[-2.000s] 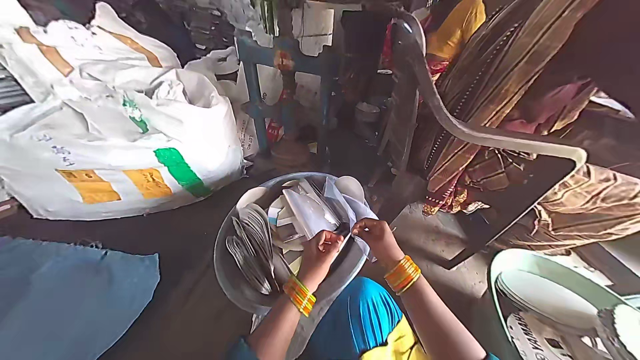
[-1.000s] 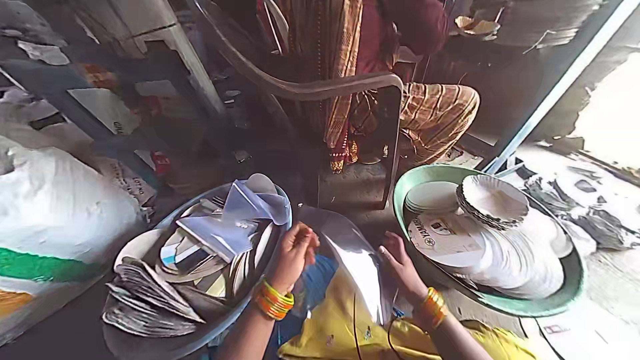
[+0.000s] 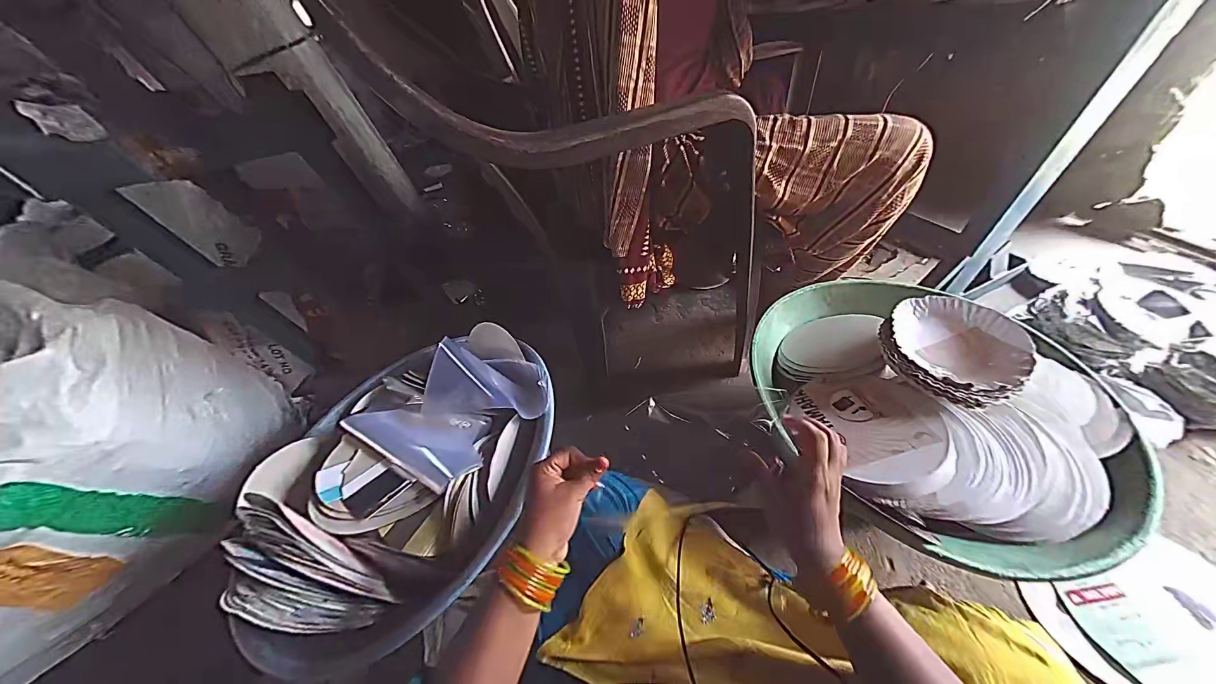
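Note:
My left hand point(image 3: 560, 499) is just right of a grey-blue basin point(image 3: 546, 380), its thumb against curled fingers; whether something thin is pinched there cannot be told. That basin holds stacked paper discs point(image 3: 294, 570) and a bluish, translucent folded sheet point(image 3: 418, 442) on top. Over by the left rim of a green tub point(image 3: 1154, 475) is my right hand point(image 3: 807, 484), blurred, thumb apart from the fingers, nothing visible in it. Inside the tub lie fanned white paper discs point(image 3: 1016, 465) and a stack of fluted paper plates point(image 3: 959, 347). Yellow cloth point(image 3: 703, 598) covers my lap.
A metal chair frame point(image 3: 541, 147) stands ahead, with a person in striped cloth point(image 3: 845, 180) seated behind it. A large white sack point(image 3: 123, 408) bulges at the left. A slanted metal post point(image 3: 1073, 142) and piled scraps point(image 3: 1140, 304) are at the right.
The view has swung right since two seconds ago. The clear, shiny sheet between my hands one second ago no longer shows there. My right hand has moved up to the green tub's rim.

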